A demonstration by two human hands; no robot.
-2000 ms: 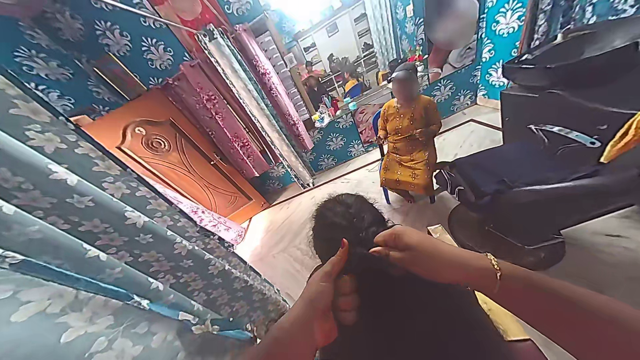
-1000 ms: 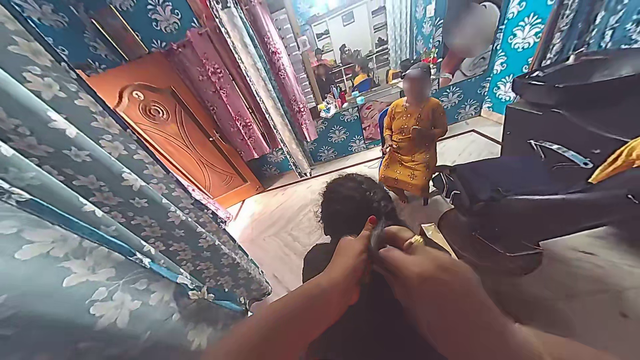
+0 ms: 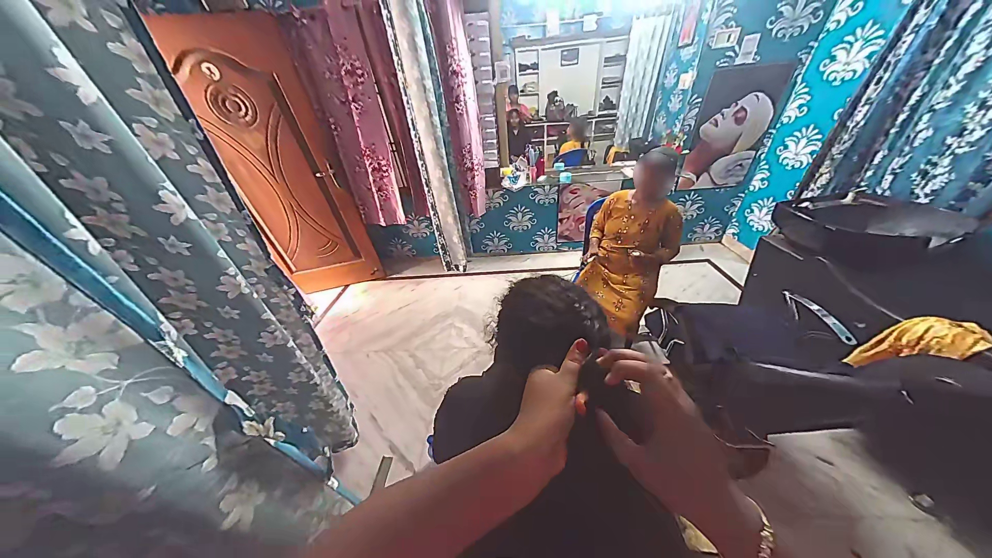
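Note:
A person with dark curly hair, dressed in black, is directly before me with their back turned. At the back of that head my left hand, with red nail polish, is closed on a gathered section of dark hair. Close on its right, my right hand has its fingers bent around the same hair; its palm side and the strands between the fingers are partly hidden. A gold bracelet circles my right wrist.
Beyond, a person in a mustard dress sits on a blue chair. A black salon wash unit with a yellow cloth stands at right. Floral curtains hang close at left, near a wooden door.
My right hand's fingers have loosened and spread somewhat beside the hair, while my left hand keeps its hold. The view has shifted.

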